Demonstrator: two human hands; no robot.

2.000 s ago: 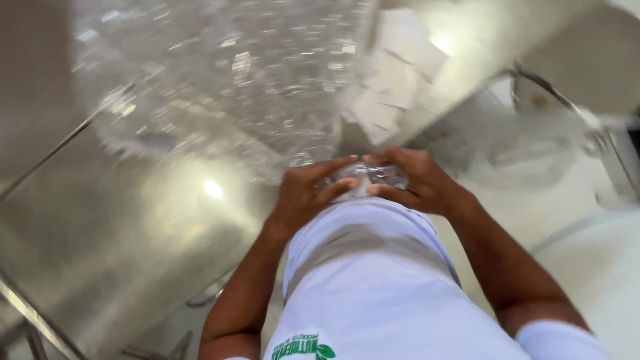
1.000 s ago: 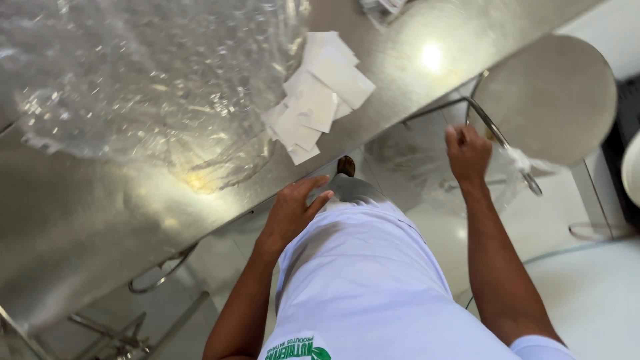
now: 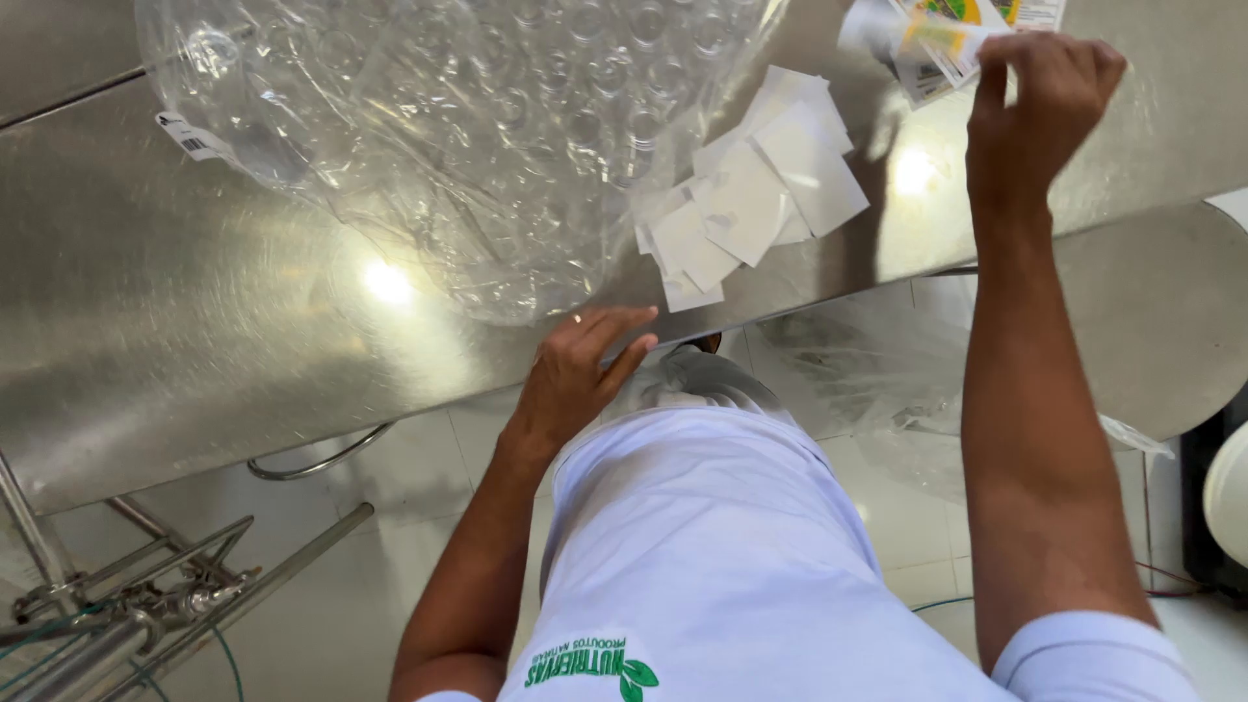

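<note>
My right hand (image 3: 1038, 122) is over the far right of the steel table, its fingertips pinching the edge of a printed label (image 3: 941, 39) that is partly blurred. Other printed labels (image 3: 1038, 12) lie beneath and beside it. My left hand (image 3: 585, 366) rests at the table's front edge, fingers apart and holding nothing. Just beyond it, a large clear plastic bag (image 3: 468, 185) holds many clear round containers. Between the bag and the printed labels, several white paper pieces (image 3: 746, 195) lie overlapped in a loose pile.
The steel table (image 3: 244, 370) crosses the view, its front edge close to my body. A round metal surface (image 3: 1150, 312) stands at the right. Below the table are a metal pipe frame (image 3: 175, 595) at the left and clear plastic film (image 3: 916, 429) at the right.
Two seconds ago both hands were together on a clear object; one second ago they were apart, the right one lower and fisted. The right hand has since moved up onto the printed labels.
</note>
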